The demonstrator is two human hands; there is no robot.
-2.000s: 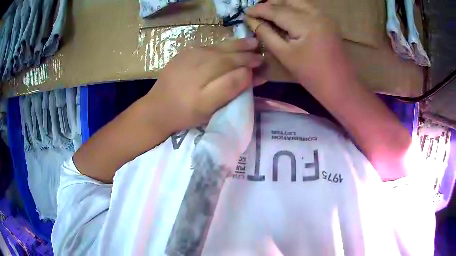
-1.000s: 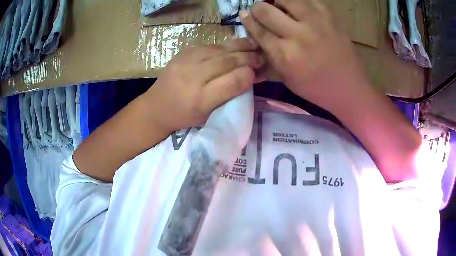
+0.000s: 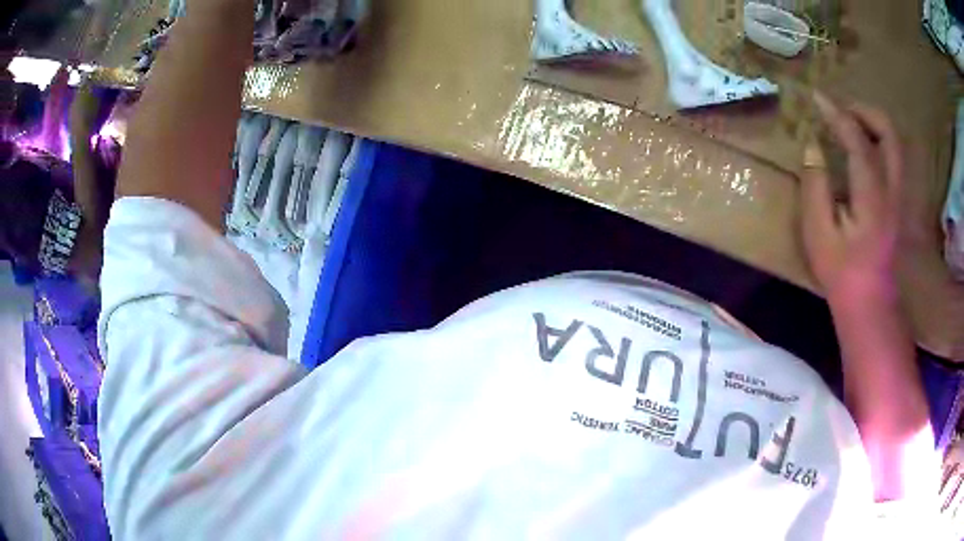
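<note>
My left arm reaches up past the top edge, and its hand is out of the picture. My right hand [image 3: 858,211] rests at the right part of the cardboard table [image 3: 444,95], fingers spread, with no leg in it. Two pale prop legs [image 3: 698,79] lie with their feet towards me, left of that hand; their upper ends are cut off by the top edge. A small white oval dish [image 3: 775,30] lies beyond my right hand, with a thin pale stick across it. More legs [image 3: 307,26] lie in a group beside my left forearm.
A blue bin [image 3: 340,264] below the table's edge holds more pale legs [image 3: 277,169]. Part of another leg [image 3: 957,217] shows at the right edge. Another person's arm [image 3: 85,137] and dark printed top are at the far left, above purple-blue crates [image 3: 63,359].
The view has swung to the left. The leg between my hands is no longer in view. My left arm has reached out beyond the top left, and my right hand has come away and opened.
</note>
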